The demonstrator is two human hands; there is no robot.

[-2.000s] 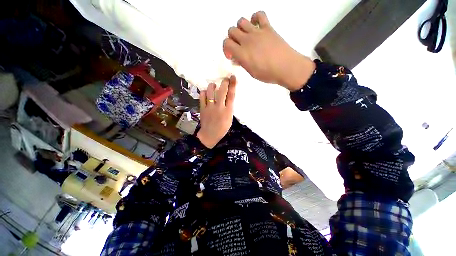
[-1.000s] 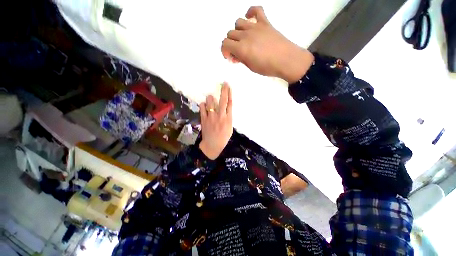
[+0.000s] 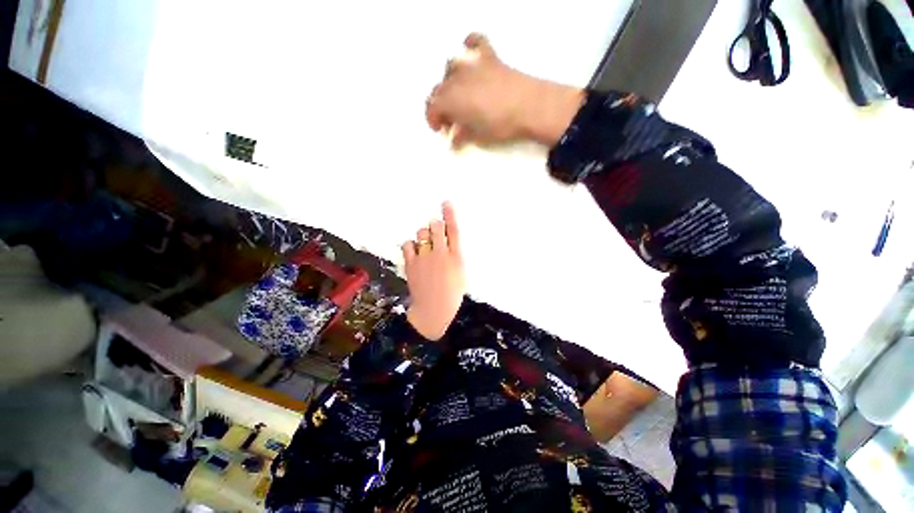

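Cream cloth (image 3: 301,140) lies over the white table, its outline partly lost in glare, with a small dark label (image 3: 240,147) near its left end. My right hand (image 3: 481,100) is above the middle of the cloth, slightly blurred, its fingers curled on a cream bit of the cloth that shows at the fingertips. My left hand (image 3: 434,276) is nearer my body at the table's near edge, its fingers extended, the fingertips at the cloth. It grips nothing that I can see.
A dark grey-brown block (image 3: 651,50) lies beyond my right forearm. Black-handled shears (image 3: 760,50) and an iron (image 3: 870,45) are at the far right. A small dark slim item (image 3: 884,228) lies right. Below the table are a patterned bag (image 3: 286,316) and boxes.
The view has shifted, bringing the label and more of the table's left end in. The gap between my hands is wider. The iron shows more at the right.
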